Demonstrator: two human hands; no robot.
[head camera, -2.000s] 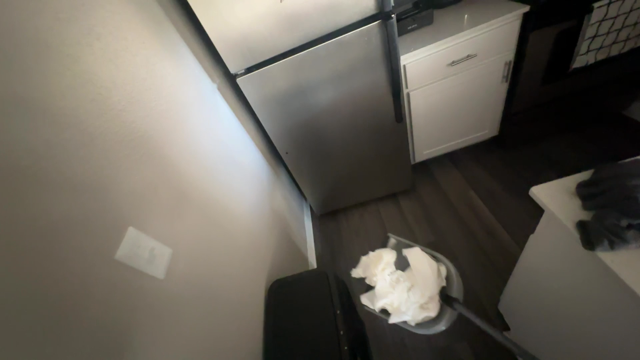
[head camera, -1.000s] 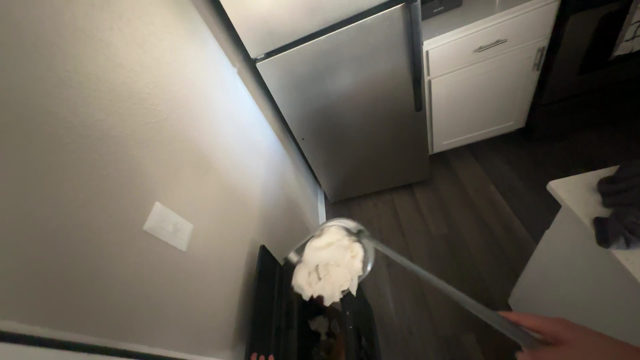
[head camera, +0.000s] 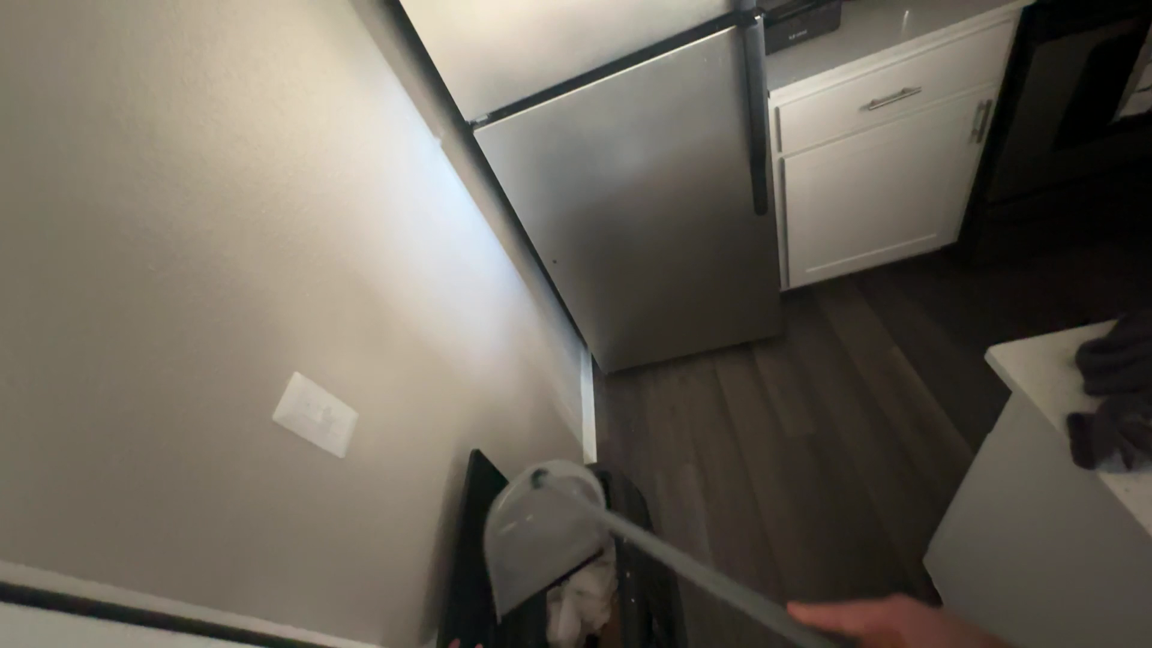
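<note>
My right hand (head camera: 886, 621) grips the long grey handle of a dustpan (head camera: 544, 531) at the lower right. The dustpan's grey pan is tipped over the open black trash can (head camera: 643, 558) at the bottom centre. Crumpled white paper (head camera: 580, 603) lies inside the can, just below the pan's edge. The can's lid (head camera: 472, 531) stands raised beside the wall. Only fingertips of my left hand (head camera: 463, 643) show, at the lid's lower end by the bottom edge; the rest is out of view.
A wall with a switch plate (head camera: 315, 415) runs along the left. Ahead are a stainless steel refrigerator (head camera: 639, 216) and a white cabinet (head camera: 873, 198). Dark cloth items (head camera: 1120, 405) lie on the counter (head camera: 1044, 360) at right. Dark wood-look floor (head camera: 765, 432) lies between.
The trash can's lid, closed two seconds ago, is now up. The dustpan has moved over the can and tipped, and the white paper that was in it now lies in the can.
</note>
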